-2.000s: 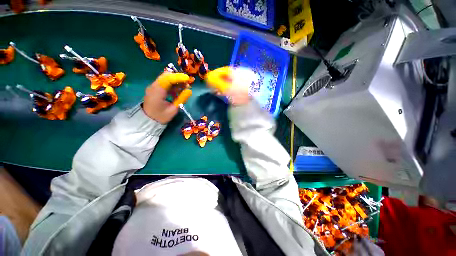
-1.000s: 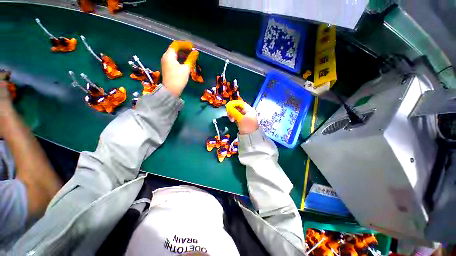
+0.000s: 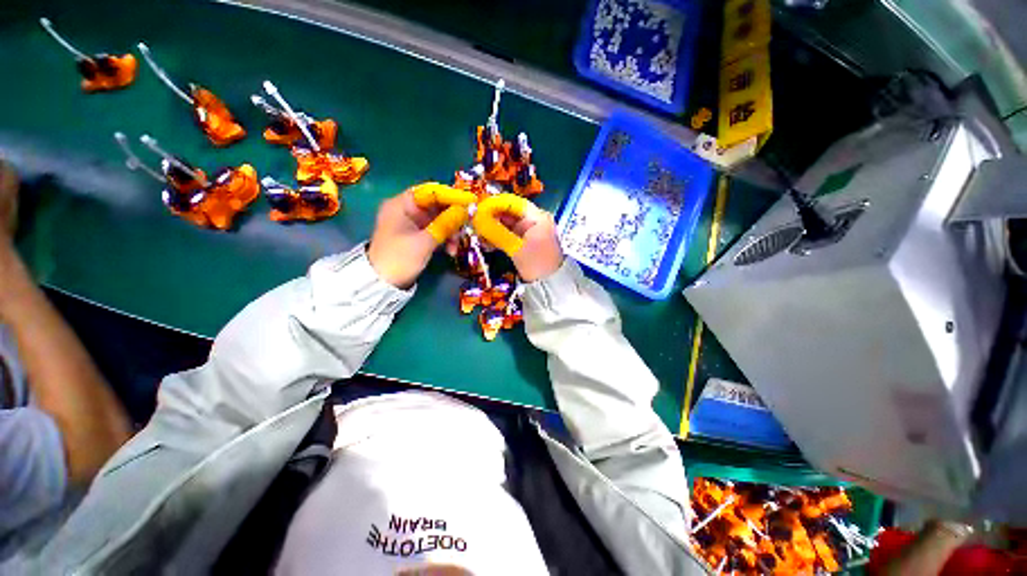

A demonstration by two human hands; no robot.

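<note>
My left hand (image 3: 426,228) and my right hand (image 3: 516,234), both with yellow finger cots, meet fingertip to fingertip over the green belt. My left fingers close on an orange-and-black unit (image 3: 458,244), mostly hidden by the fingers. A tiny whitish bit shows between the fingertips; whether my right fingers grip it is unclear. One orange cluster (image 3: 518,167) lies just behind my hands, another (image 3: 492,306) just in front. The near blue tray (image 3: 572,225), with tiny grey parts, is right of my right hand.
Several orange units (image 3: 214,197) lie left on the belt (image 3: 282,264). Far tray (image 3: 586,56) and yellow holder (image 3: 746,90) stand behind the near tray. A grey metal machine (image 3: 833,326) is right, above a crate of units (image 3: 862,501). Another person's arm (image 3: 56,360) is at left.
My left hand has come right and towards me from the far side of the belt, and now meets my right hand. The single unit that lay by my left hand is gone from the belt.
</note>
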